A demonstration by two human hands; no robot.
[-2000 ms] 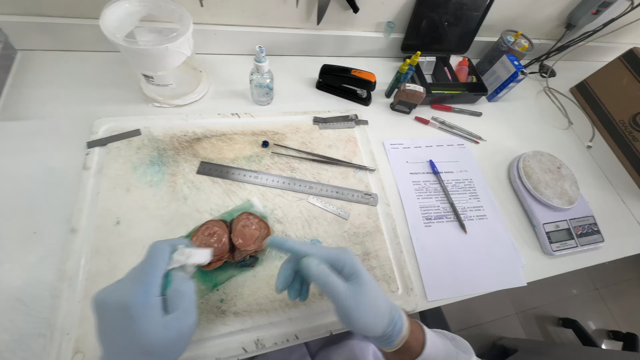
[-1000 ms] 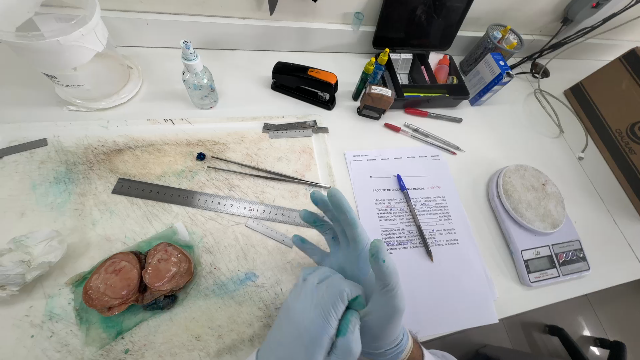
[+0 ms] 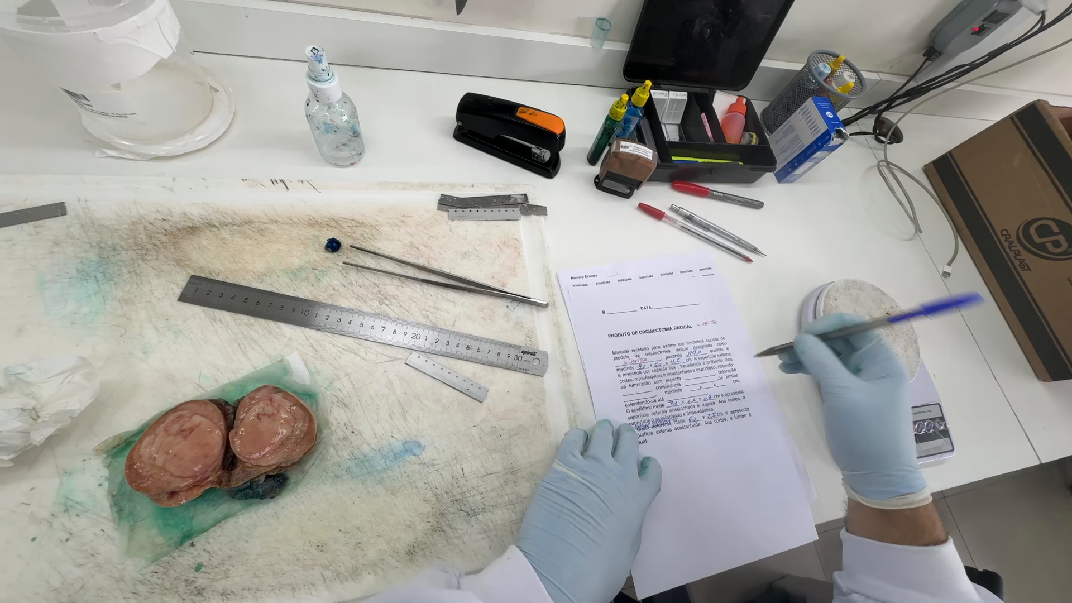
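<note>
My right hand [image 3: 863, 398], in a light blue glove, holds a blue-capped pen [image 3: 875, 325] above the right edge of a printed form [image 3: 712, 494] with handwritten entries. Its tip points left, near the sheet. My gloved left hand [image 3: 590, 511] lies palm down across the form's left edge, fingers slightly spread, holding nothing. On the stained white cutting board [image 3: 402, 536], a tissue specimen cut into two rounded halves [image 3: 180, 452] rests on green-stained sheeting [image 3: 151, 532]. A steel ruler [image 3: 360, 325], a short scale strip [image 3: 446, 376] and metal tweezers [image 3: 444, 276] lie above it.
A digital scale [image 3: 934, 419] is partly hidden behind my right hand. Pens [image 3: 695, 232], a stapler [image 3: 509, 134], an ink stamp [image 3: 626, 167] and an open black box [image 3: 712, 172] lie behind the form. A spray bottle [image 3: 333, 126], white bucket [image 3: 126, 92], crumpled paper [image 3: 38, 410] and cardboard box [image 3: 1013, 243] surround the area.
My hands, together a second ago, are now apart. My right hand has taken up the pen that lay on the form; my left hand has come down onto the paper's edge.
</note>
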